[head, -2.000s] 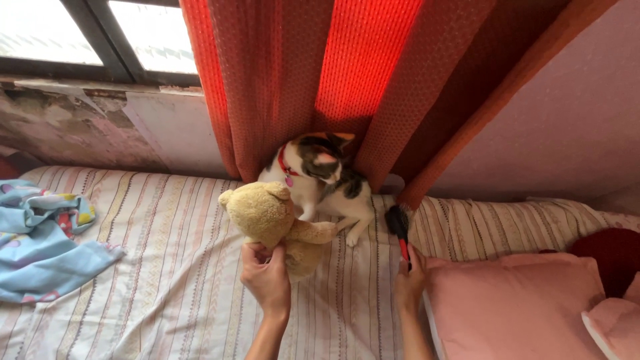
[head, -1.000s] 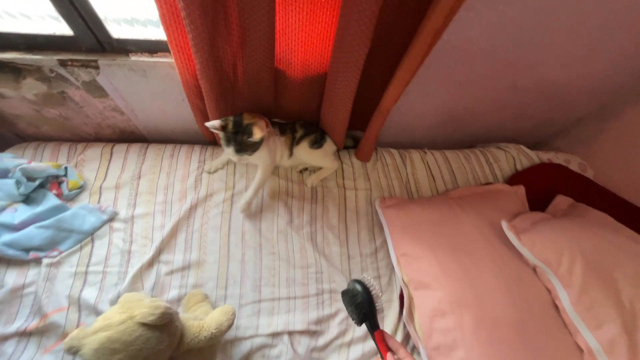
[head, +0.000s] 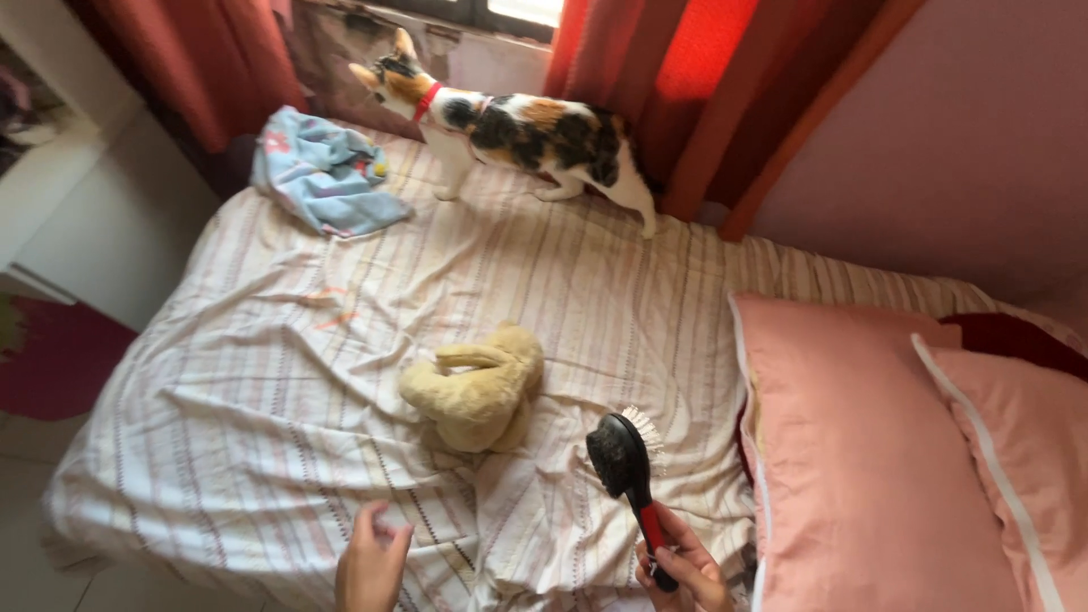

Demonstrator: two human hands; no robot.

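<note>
My right hand [head: 684, 565] holds a double-sided pet brush [head: 625, 459] by its red and black handle, with pin bristles on one side and dark bristles on the other. My left hand [head: 374, 557] is over the near part of the bed, fingers apart, with nothing in it. Between and beyond my hands, a pale yellow plush toy [head: 476, 395] lies on the striped bedsheet [head: 280, 408]. A calico cat [head: 527, 136] with a red collar stands at the bed's far side by the curtain, its head turned toward the left.
A light blue patterned cloth [head: 327, 178] lies at the bed's far left corner. Pink pillows [head: 867, 459] fill the right side. Red-orange curtains [head: 663, 93] hang beside the window and wall. A pale cabinet [head: 93, 204] stands left of the bed.
The cat has moved left along the curtain side and now stands. My left hand has let go of the plush toy it held two seconds ago. The view has shifted left.
</note>
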